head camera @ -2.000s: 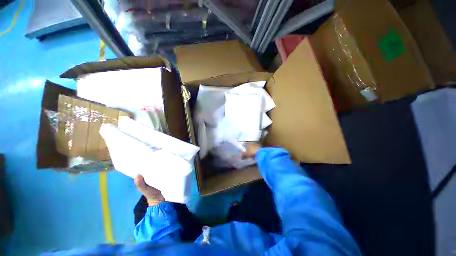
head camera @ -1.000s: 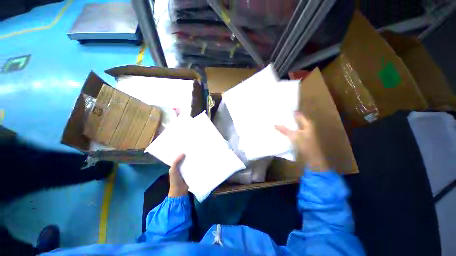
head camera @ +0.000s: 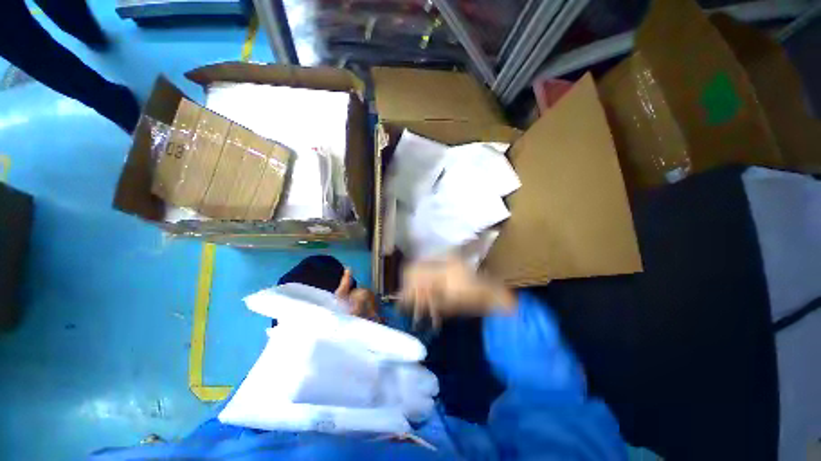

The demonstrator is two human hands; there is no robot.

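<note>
A bundle of white sleeves [head camera: 338, 369] lies against my front at the lower middle, thick and loosely stacked. My left hand [head camera: 358, 299] is at its upper edge and holds it; part of the hand is hidden behind the bundle. My right hand [head camera: 446, 286] is blurred, over the near edge of the middle cardboard carton [head camera: 567, 194]. No sleeve shows in it. Loose white sleeves [head camera: 464, 194] lie in a jumble inside that carton.
A second carton [head camera: 130, 185] stands at the left with white packs and a corrugated cardboard pad [head camera: 216, 167]. More brown cartons [head camera: 684, 108] are at the upper right. Metal frame bars [head camera: 549, 45] stand behind. A person's dark-clothed legs [head camera: 67, 63] are at the upper left.
The bundle has come down and against my body, and looks thicker. My right hand has left the white sleeves it was handling and moved toward the carton's near edge.
</note>
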